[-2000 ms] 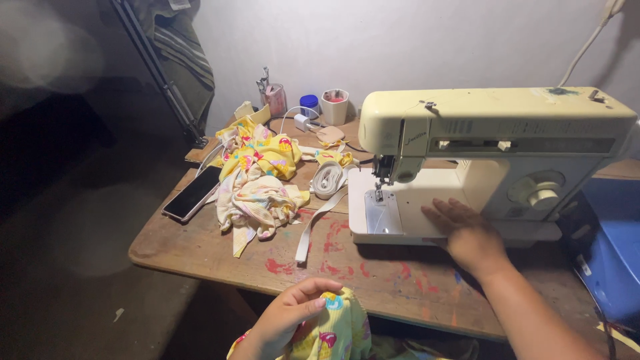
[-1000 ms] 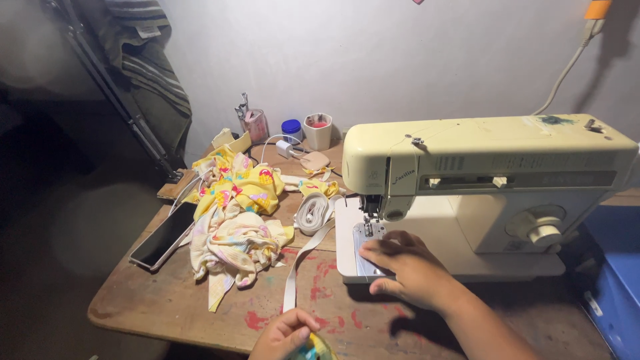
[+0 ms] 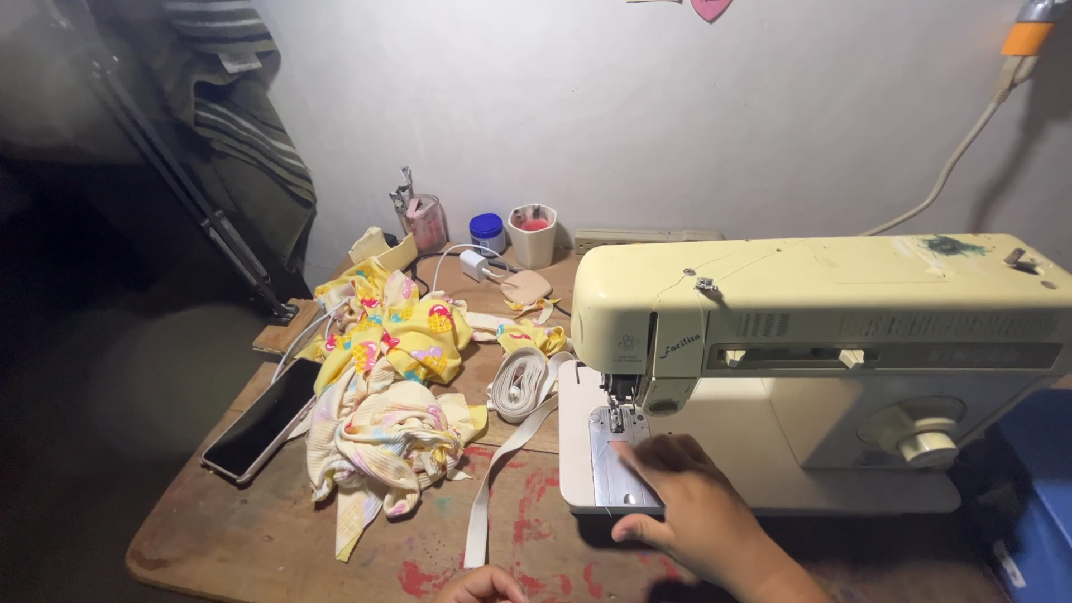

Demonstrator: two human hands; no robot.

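A cream sewing machine (image 3: 804,301) stands on the wooden table. My right hand (image 3: 695,502) is over the metal needle plate (image 3: 620,469), just in front of the presser foot (image 3: 617,419), fingers apart and nothing seen in it. Only the top of my left hand (image 3: 483,586) shows at the bottom edge, near the end of a white elastic band (image 3: 502,469); what it holds is hidden. The band's coiled part (image 3: 519,385) lies left of the machine. Crumpled yellow and cream printed fabric (image 3: 394,419) is heaped farther left.
A smartphone (image 3: 264,423) lies beside the fabric, cable attached. Behind are a blue-lidded jar (image 3: 487,233), a white cup (image 3: 533,236), a pink container (image 3: 425,222) and a white charger (image 3: 474,265). A lamp arm (image 3: 201,201) rises at left. A blue container (image 3: 1030,511) is at right.
My right hand has moved left from the machine's bed to the needle plate. My left hand, earlier holding yellow printed fabric, has dropped mostly out of view.
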